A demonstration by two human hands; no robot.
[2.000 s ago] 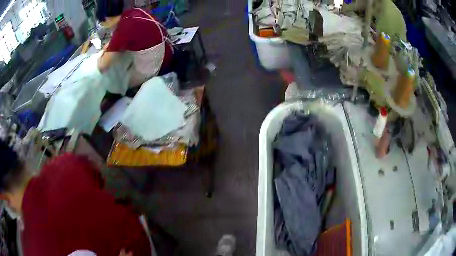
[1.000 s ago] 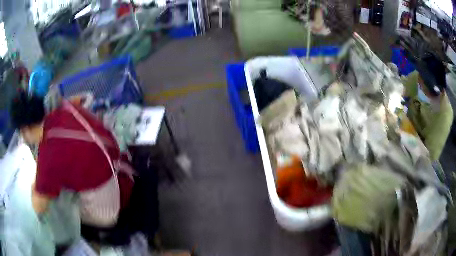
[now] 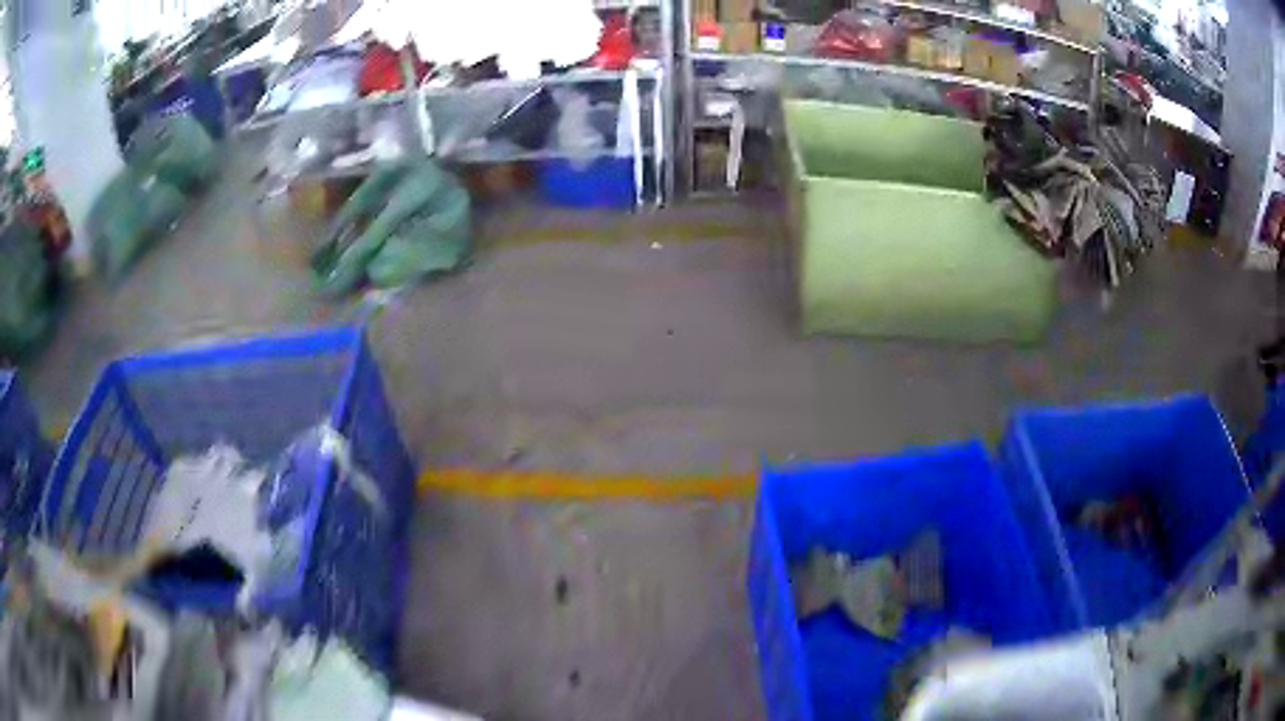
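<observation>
Neither of my hands is in the picture. Nearest in front of me, a slatted blue crate (image 3: pixel 359 521) stands at the left with pale fabric (image 3: pixel 212 500) in it. A solid-walled blue crate (image 3: pixel 782 620) stands at the lower right with some pale pieces (image 3: pixel 874 592) inside. Another blue crate (image 3: pixel 1050 493) stands to its right with small dark items low inside. The rim of a white tub (image 3: pixel 1015 686) shows at the bottom edge, cut off.
Grey floor with a yellow line (image 3: pixel 592 486) runs between the crates. A pale green bin (image 3: pixel 923 261) stands beyond, with a grey-brown fabric heap (image 3: pixel 1078 197) at its right. Green sacks (image 3: pixel 402 226) lie at the back left. Loaded shelves (image 3: pixel 902 57) line the back.
The view has moved forward along the aisle. The people are out of view, and the white tub has dropped to the bottom edge. The crates and green bin now show more fully.
</observation>
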